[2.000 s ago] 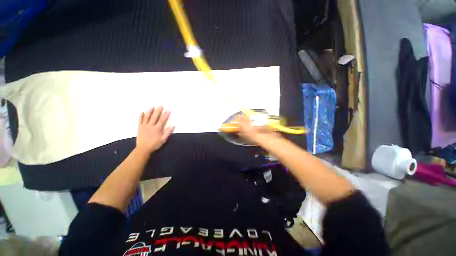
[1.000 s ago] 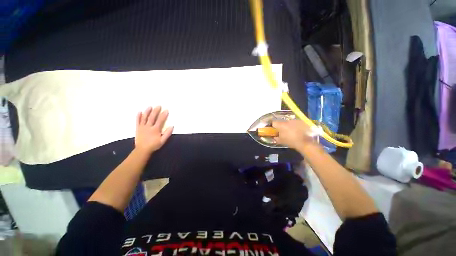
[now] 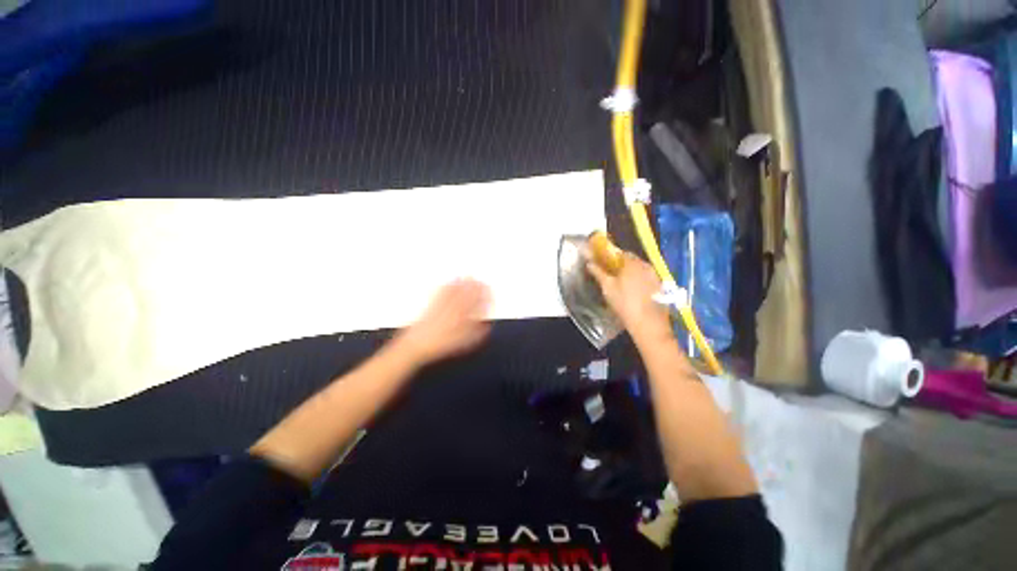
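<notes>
The cream trousers (image 3: 290, 268) lie flat across the black ribbed ironing table cover (image 3: 424, 100), wide top end at the left, square hem at the right. My right hand (image 3: 633, 288) grips the orange-brown handle of the silver steam iron (image 3: 582, 292). The iron is at the hem end, turned and seemingly tilted; whether its plate touches the cloth cannot be told. My left hand (image 3: 455, 317), blurred, is over the lower edge of the leg and appears empty; its fingers are unclear. The yellow steam hose (image 3: 627, 145) runs from the top down past my right wrist.
A blue plastic packet (image 3: 697, 268) lies right of the hem. A white thread cone (image 3: 872, 367) is at the right, near magenta cloth. A curved blue padded shape (image 3: 89, 39) is at the upper left. A white side board (image 3: 95, 502) is at the lower left.
My left hand has moved right along the leg. The iron has turned from pointing left to lying crosswise, its handle now further up. The hose has swung right since the first frame.
</notes>
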